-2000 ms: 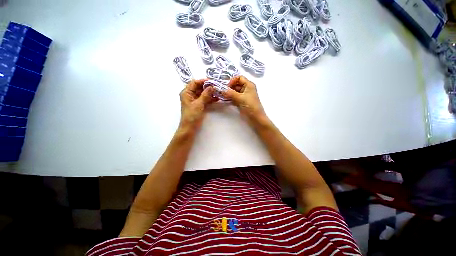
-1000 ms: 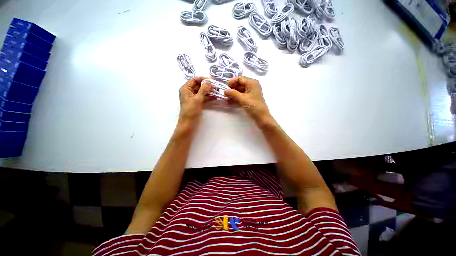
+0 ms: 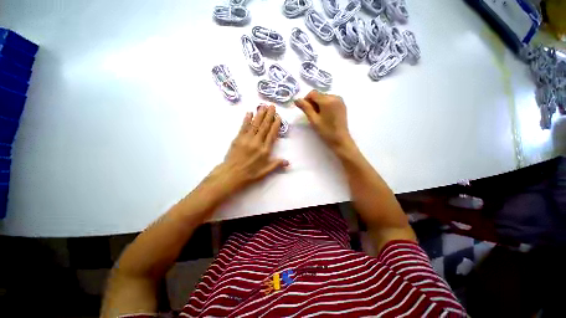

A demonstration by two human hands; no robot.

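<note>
A white cable bundle (image 3: 283,127) lies on the white table, mostly hidden under the fingers of my left hand (image 3: 253,146). My left hand is flat, palm down, with the thumb spread to the right. My right hand (image 3: 326,117) is just to the right of the bundle, apart from it, with thumb and index fingertips together; whether something thin is between them cannot be told. Two coiled bundles (image 3: 275,90) lie just beyond the fingers, and another bundle (image 3: 225,82) lies to their left.
More coiled bundles (image 3: 268,38) lie farther out, with a large heap (image 3: 366,38) at the far right. Blue boxes (image 3: 13,87) stand at the left table edge. A blue-and-white tray (image 3: 512,22) and a greyer cable heap (image 3: 546,84) are at far right. Part of a person shows at lower right.
Both hands held the bundle up between their fingertips before. Now it is on the table under my flattened left hand, and my right hand has moved off to the right.
</note>
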